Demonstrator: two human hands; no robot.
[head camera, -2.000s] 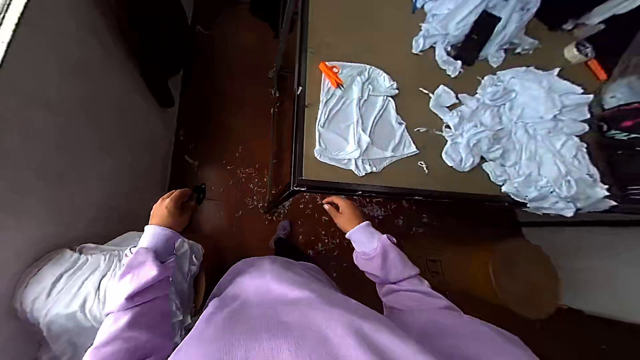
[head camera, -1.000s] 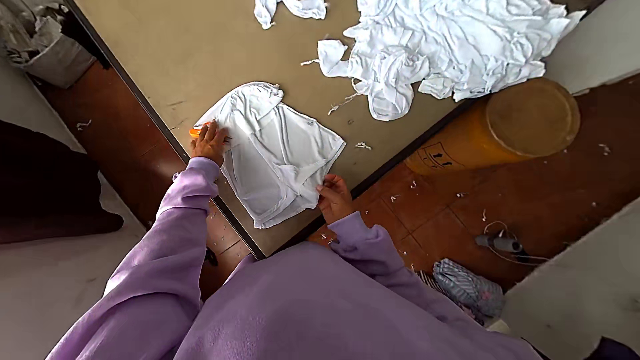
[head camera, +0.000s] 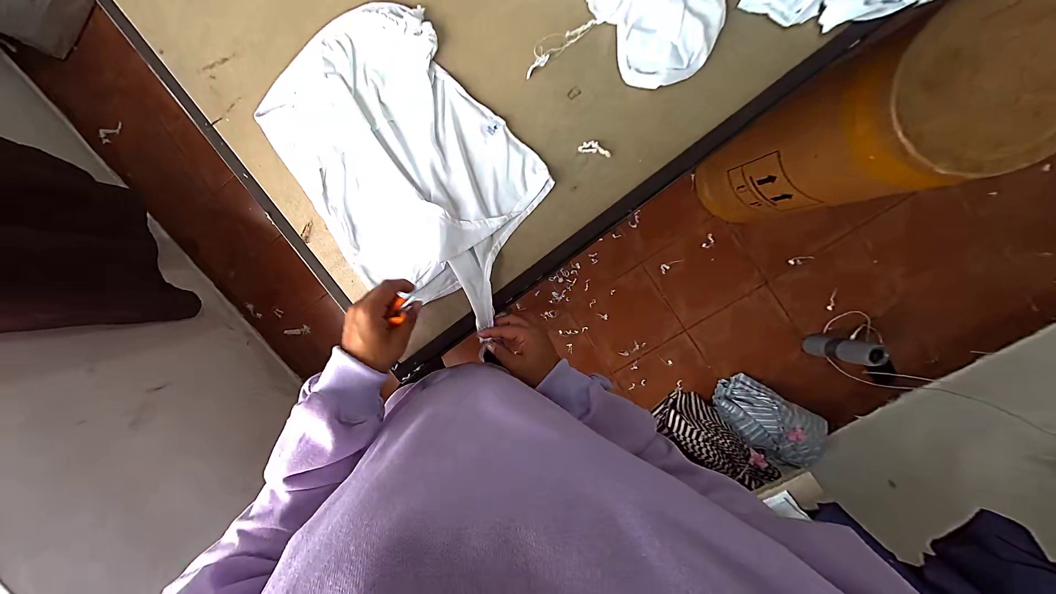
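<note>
A white cloth garment (head camera: 396, 157) lies spread near the table corner, one narrow end drawn out past the edge. Between its fingers my right hand (head camera: 521, 346) pinches that end. My left hand (head camera: 378, 324) is closed around a small orange tool, mostly hidden, at the garment's lower left corner; its blades cannot be made out. Both hands are at the table corner, close to my body and a short way apart.
More white garments (head camera: 670, 37) and a thread scrap (head camera: 594, 149) lie on the table (head camera: 643, 124). Right of it stands a yellow-brown drum (head camera: 792, 148). Thread bits litter the tiled floor, where a grey cylinder with a cable (head camera: 846, 350) and folded striped cloths (head camera: 771, 417) lie.
Two seconds ago the orange tool lay on the garment; my left hand now holds it. Since one second ago, both hands have drawn nearer my body, and the garment's end has come over the edge.
</note>
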